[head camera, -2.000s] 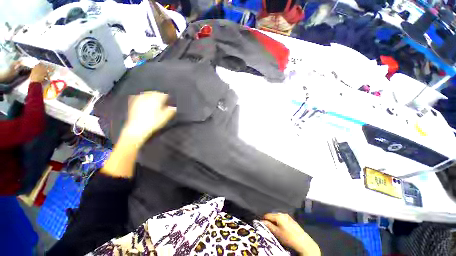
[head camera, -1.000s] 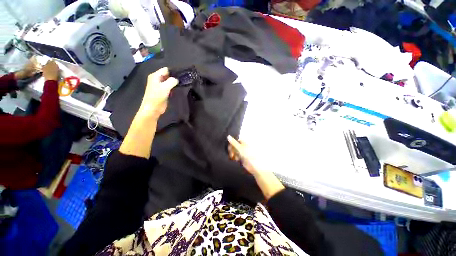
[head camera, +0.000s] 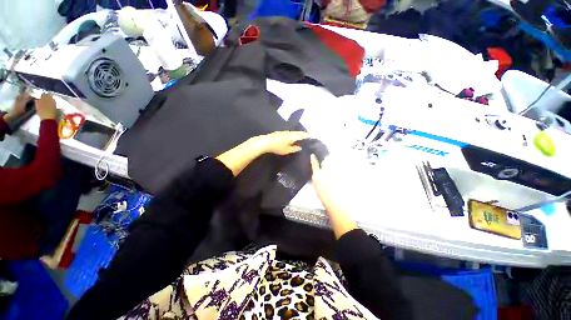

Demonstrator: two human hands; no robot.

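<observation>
A large dark grey garment piece [head camera: 194,125] covers the table left of the machine and hangs down to my lap. My left hand [head camera: 285,142] lies on its right part, fingers at a bunched edge [head camera: 315,149]. My right hand [head camera: 318,172] is at the same edge from below, fingertips against the cloth. Both hands pinch the cloth between them, left of the needle area. The white sewing machine [head camera: 432,149] has a blue stripe. Its presser foot area [head camera: 374,152] is free of the dark cloth.
A red section [head camera: 341,49] lies at the far end of the cloth. Thin metal sticks [head camera: 427,181], a black tool [head camera: 449,190] and a yellow phone [head camera: 494,219] lie at right. A neighbouring machine [head camera: 94,72] and a person's red sleeve [head camera: 44,150] are at left. Blue crates [head camera: 94,250] stand below.
My left hand has moved right and down from the upper cloth. My right hand has come up from my lap to the cloth's right edge. The cloth there is now bunched nearer the needle.
</observation>
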